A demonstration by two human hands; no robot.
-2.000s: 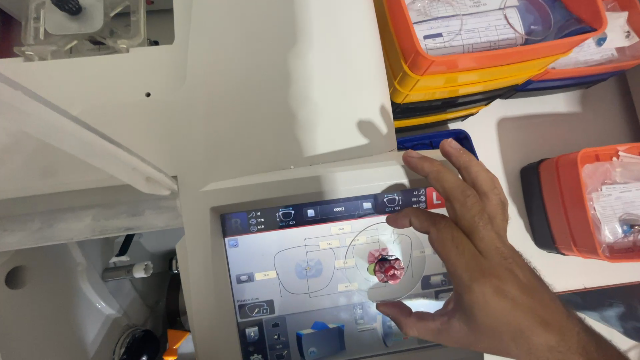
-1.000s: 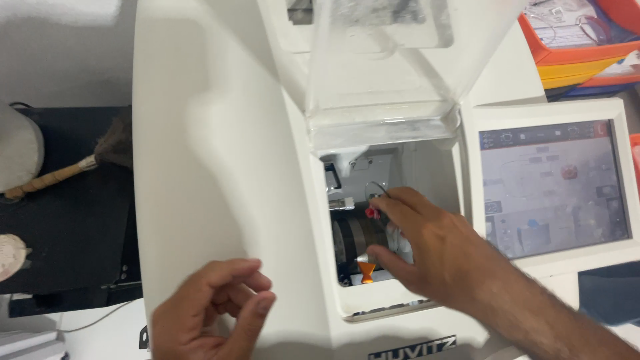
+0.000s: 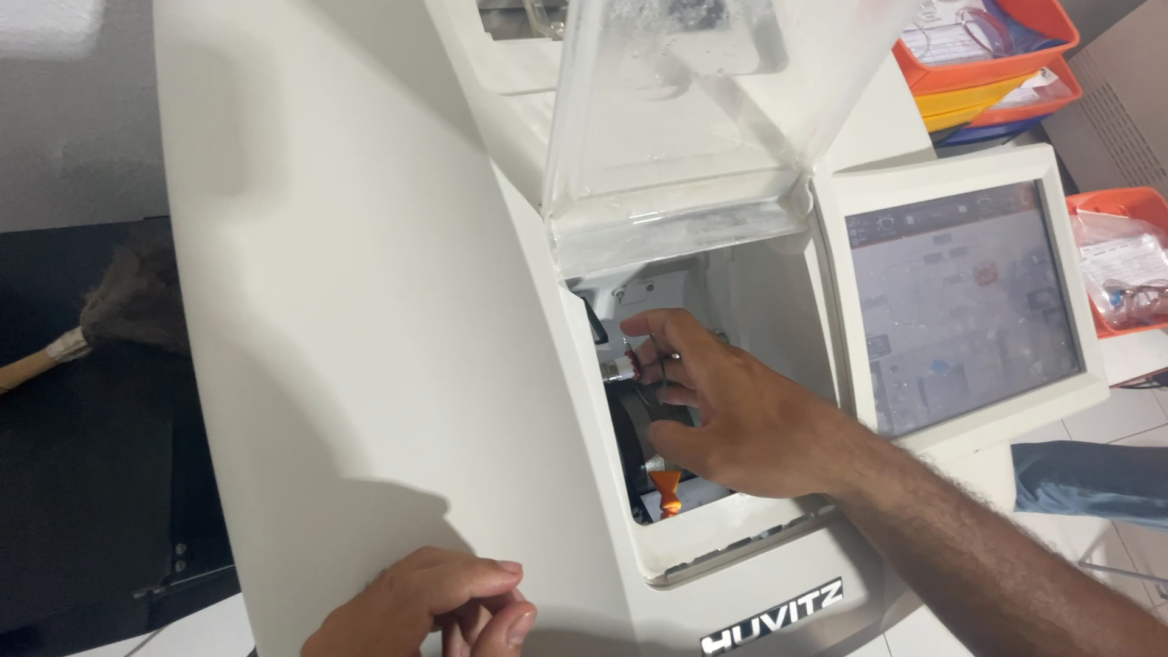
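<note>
My right hand (image 3: 730, 401) reaches into the open chamber of a Huvitz lens edger (image 3: 365, 274), its fingers around a clear eyeglass lens (image 3: 664, 365) with a red block on it. The red block is at the tip of a metal clamp shaft (image 3: 620, 369); whether they are joined cannot be told. Below the fingers an orange nozzle (image 3: 668, 493) shows in the chamber. The transparent lid (image 3: 675, 137) stands raised. My left hand (image 3: 429, 607) is over the white housing, fingers curled, holding nothing visible.
A touchscreen (image 3: 967, 301) is mounted right of the chamber. Stacked orange and yellow trays (image 3: 995, 78) and another orange tray (image 3: 1109, 324) hold bagged items and papers. A brush (image 3: 119, 310) lies on a black surface at left. A person's clothed leg (image 3: 1086, 482) shows at the right.
My right hand, in front of the screen two seconds ago with the lens, is now inside the chamber at the shaft. My left hand came into view. The view has shifted greatly.
</note>
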